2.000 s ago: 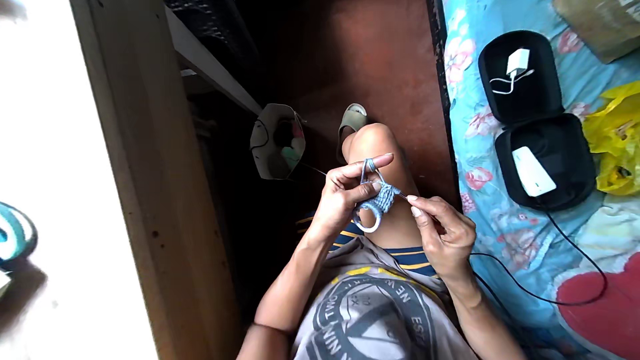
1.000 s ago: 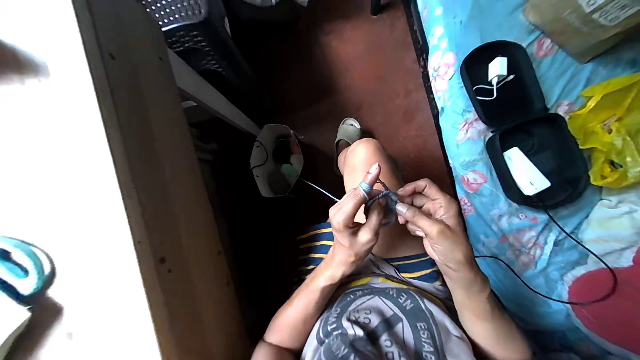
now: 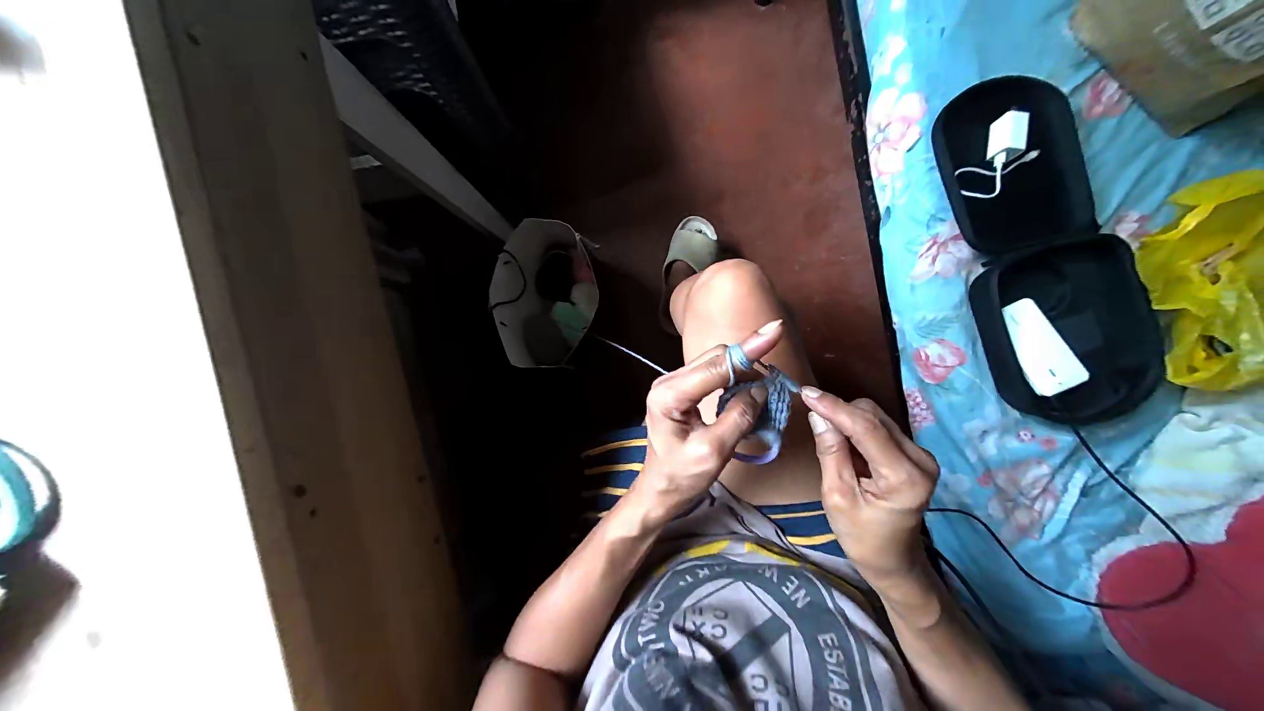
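Blue-grey crochet work with a pale ring at its lower end is pinched between the thumb and fingers of my left hand. Yarn wraps around the raised index finger of that hand. From there a strand runs left to an open bag on the floor side. My right hand has thumb and fingertips closed on a thin tool, likely a crochet hook, whose tip meets the work's upper right edge. Most of the tool is hidden by my fingers.
At right, a bed with a floral sheet bears an open black case with a white device, a charger, a yellow plastic bag and a cardboard box. A black cable trails near my right arm. A wooden edge stands at left.
One second ago my right fingers were close against the work and my left hand; now they are slightly apart to the right, and more of the work and its ring shows.
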